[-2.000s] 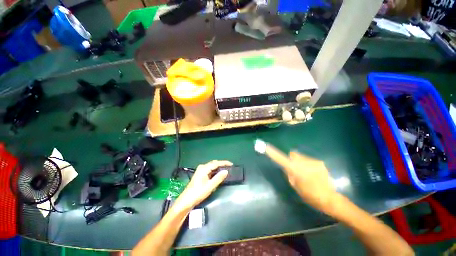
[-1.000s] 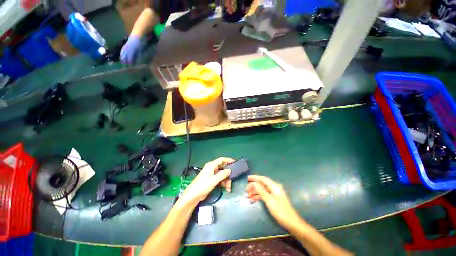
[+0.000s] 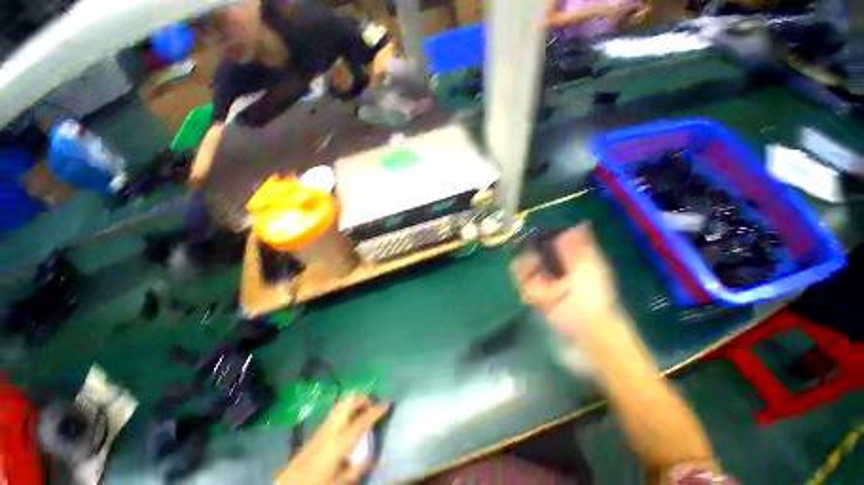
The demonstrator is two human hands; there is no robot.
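Note:
The picture is blurred. My right hand is raised between the tester and the blue basket, shut on a black power adapter. My left hand is low near the bench's front edge, its fingers around a small white-faced block, with a dark part at the fingertips. The tester stands on a brown board, with pale round terminals at its right corner. The adapter's lead cannot be made out.
A blue basket with black adapters stands at right. A cup with an orange lid stands left of the tester. Loose adapters lie at left, with a fan beyond. A pale post rises behind the tester. A person is opposite.
The view has swung right. My right hand has moved up and right and now holds the adapter, which my left hand held. My left hand has moved down to the white-faced block.

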